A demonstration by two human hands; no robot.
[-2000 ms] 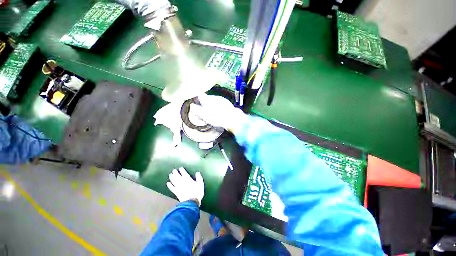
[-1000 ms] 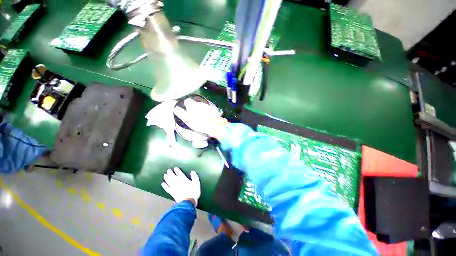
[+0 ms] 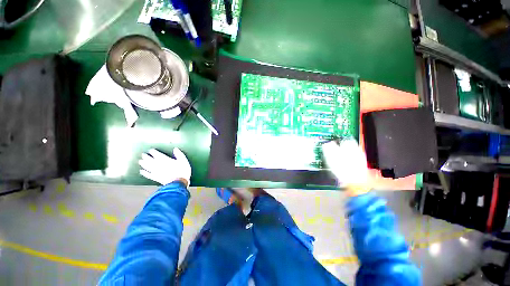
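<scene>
A large green circuit board (image 3: 279,120) lies flat, framed by a black pad (image 3: 225,120) on the green bench. My right hand (image 3: 348,162), in a white glove, is over the board's lower right part; its fingertips are blurred and I cannot tell whether they hold anything. My left hand (image 3: 166,166), in a white glove, lies flat on the bench left of the pad, fingers apart and empty. A round steel cup with a mesh centre (image 3: 141,67) stands on a pale dish (image 3: 178,84) at the upper left. A white cloth (image 3: 106,92) lies beside it.
A thin pale-tipped stick (image 3: 204,122) lies between dish and pad. A dark foam block (image 3: 33,120) stands far left. A black block (image 3: 401,139) lies on an orange-red sheet (image 3: 386,92) at right. Blue-capped pens (image 3: 187,25) are on a dark post above. Metal rails (image 3: 472,124) are far right.
My right hand has moved from the steel cup to the circuit board at right. The view has shifted, showing the board fully. My left hand still lies on the bench.
</scene>
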